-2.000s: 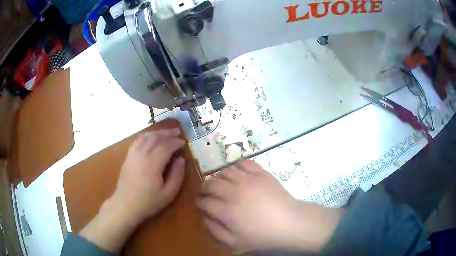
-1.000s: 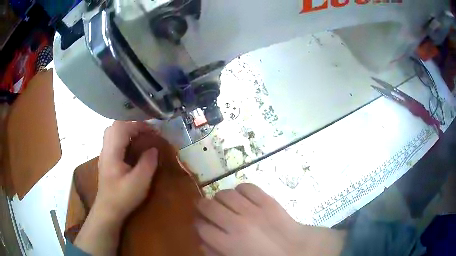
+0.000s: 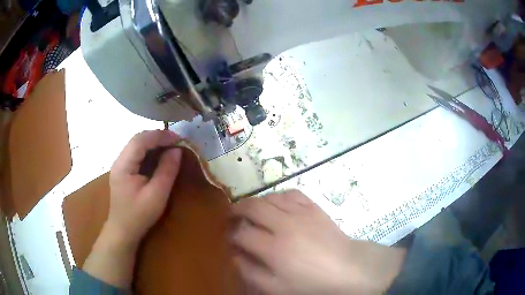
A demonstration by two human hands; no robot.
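A brown panel (image 3: 187,230) lies in front of the sewing machine (image 3: 322,29). Its far corner is lifted and its right edge curls up, showing a thin pale edge. My left hand (image 3: 141,184) pinches the far corner between thumb and fingers, left of and nearer than the needle plate (image 3: 198,135). My right hand (image 3: 288,236) is on the panel's right edge, its fingertips partly hidden and blurred. The presser foot area (image 3: 224,124) has a red spot beside it; the panel is apart from it. Another brown layer (image 3: 86,210) shows left of my left wrist.
More brown panels (image 3: 40,144) lie at the far left of the table. Scissors with red handles (image 3: 472,118) lie at the right. A printed ruler (image 3: 426,204) runs along the front edge at the right. A thin dark strip (image 3: 62,250) lies at the lower left.
The panel's far corner has moved away from the needle towards me and been lifted by my left hand, which was lying flat on it. The camera view has shifted closer to the machine.
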